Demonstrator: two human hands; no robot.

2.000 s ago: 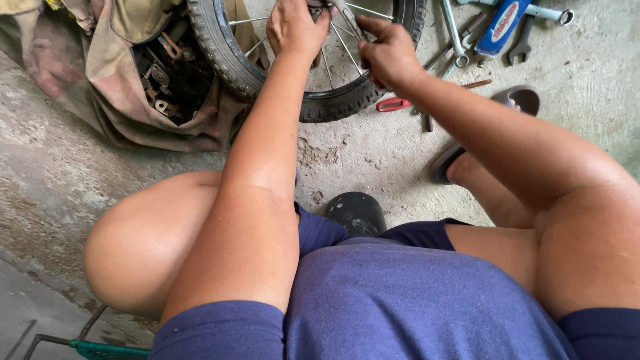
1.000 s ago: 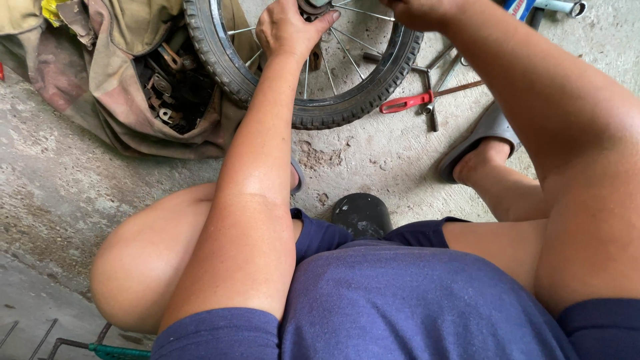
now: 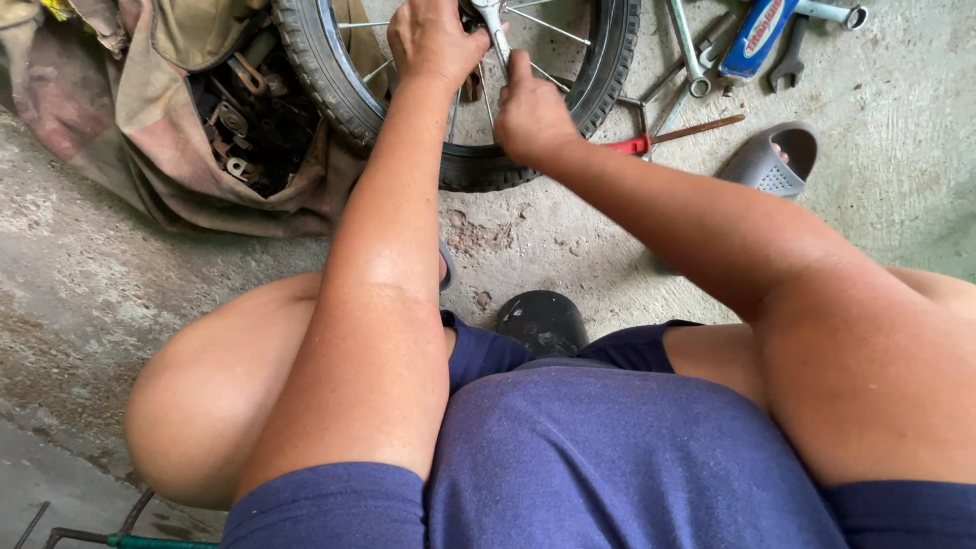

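Note:
A spoked bicycle wheel [image 3: 610, 69] with a knobby black tyre lies on the concrete floor at the top. My right hand [image 3: 534, 110] grips the shaft of a metal wrench [image 3: 494, 34], whose upper end is at the wheel's hub, cut by the top edge. Beside the hub, my left hand [image 3: 435, 42] reaches over the spokes with its thumb toward the wrench head; what its fingers touch is partly hidden.
Right of the wheel lie a red-handled screwdriver [image 3: 698, 127], a combination wrench [image 3: 686, 46], an open-end wrench [image 3: 790, 65] and a blue printed packet [image 3: 761, 38]. A cloth bag [image 3: 145, 130] with metal parts is at left. A grey clog [image 3: 774, 160] holds my foot.
My right hand has come back down from the top edge to over the wheel's lower right, where the wrench now shows in it. My left hand stays near the hub.

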